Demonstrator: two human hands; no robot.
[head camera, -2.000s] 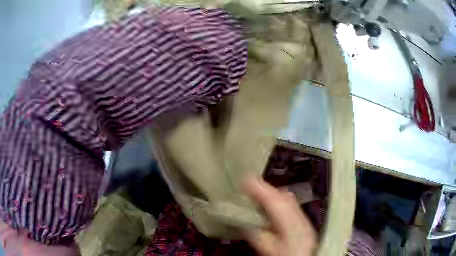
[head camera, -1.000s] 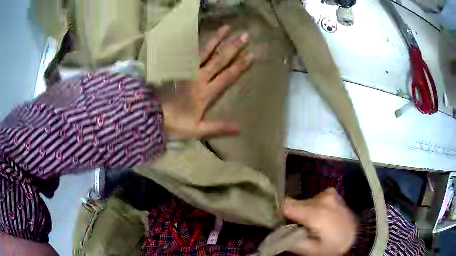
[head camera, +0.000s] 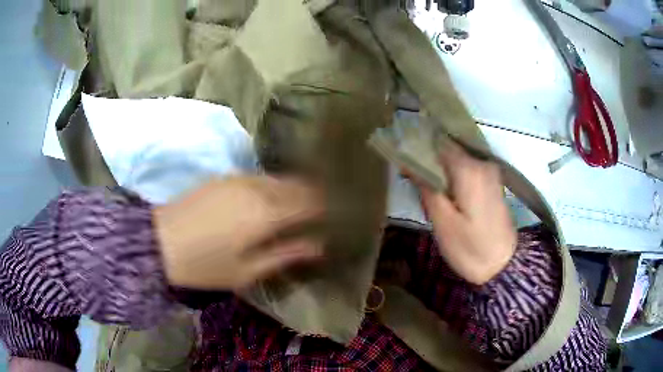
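Observation:
A khaki garment body (head camera: 305, 43) covers the left and middle of the table and hangs over the lap. A white pocket cloth (head camera: 171, 134) shows against it at the left. My left hand (head camera: 240, 232) is blurred over the garment; whether its fingers hold cloth cannot be told. My right hand (head camera: 472, 211) is raised near the table's front edge, thumb and fingers closed on a folded khaki piece (head camera: 414, 156). A long khaki waistband strip (head camera: 556, 305) runs down from the top middle, passes behind my right hand and loops around the right forearm.
Red-handled shears (head camera: 595, 120) lie on the white machine table (head camera: 538, 156) at the right. Metal machine parts (head camera: 456, 25) show at the top. A white open tray (head camera: 643, 298) stands below the table's edge at the right. More khaki cloth (head camera: 149, 345) lies at lower left.
My left hand has moved down from its spread position on the cloth, and white pocket cloth now shows. My right hand has risen from the lap with the folded piece.

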